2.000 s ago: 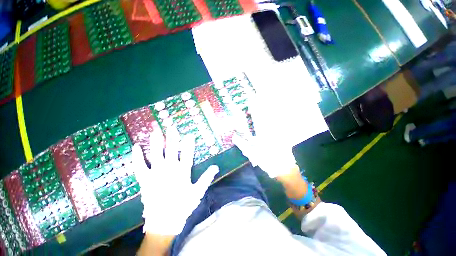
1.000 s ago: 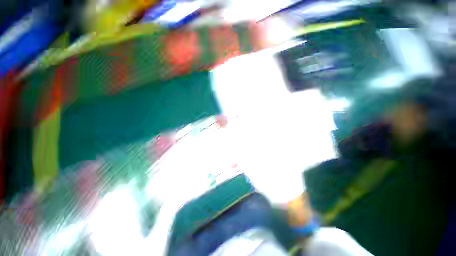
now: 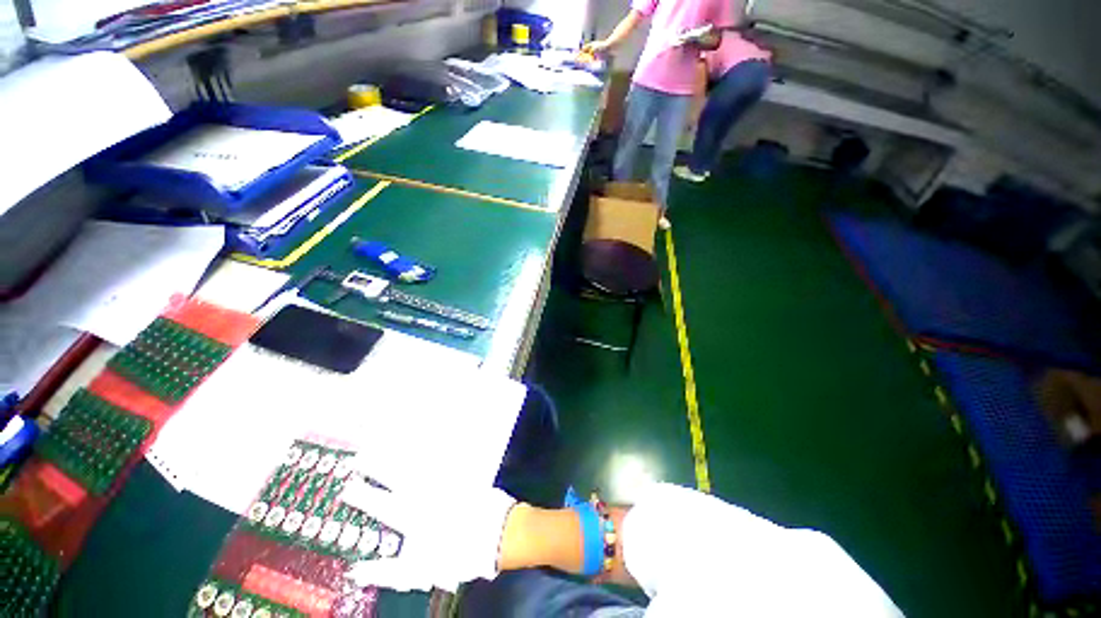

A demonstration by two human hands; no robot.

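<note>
My right hand [image 3: 429, 531], in a white glove with a blue band and beads at the wrist, lies at the right edge of a green PCB panel [image 3: 296, 501] with round silver-white discs. Its fingertips overlap the panel; glare hides whether they grip it. The panel lies on pink-red bubble wrap [image 3: 260, 561], with part of another panel [image 3: 223, 598] below. My left hand is out of the picture. White paper [image 3: 229, 410] lies beyond the panel, with a black smartphone [image 3: 316, 337] on it.
A second strip of panels [image 3: 169, 359] runs along the left. A caliper [image 3: 417, 302], slim stick [image 3: 425, 324] and blue tube [image 3: 389, 260] lie past the phone. Blue document trays [image 3: 217, 157] stand behind. A stool [image 3: 619, 267], carton [image 3: 622, 217] and two people [image 3: 670, 66] are beyond.
The view has swung up and right along the bench, showing trays, aisle and people. My left hand has left the picture. My right hand remains by the panel with discs.
</note>
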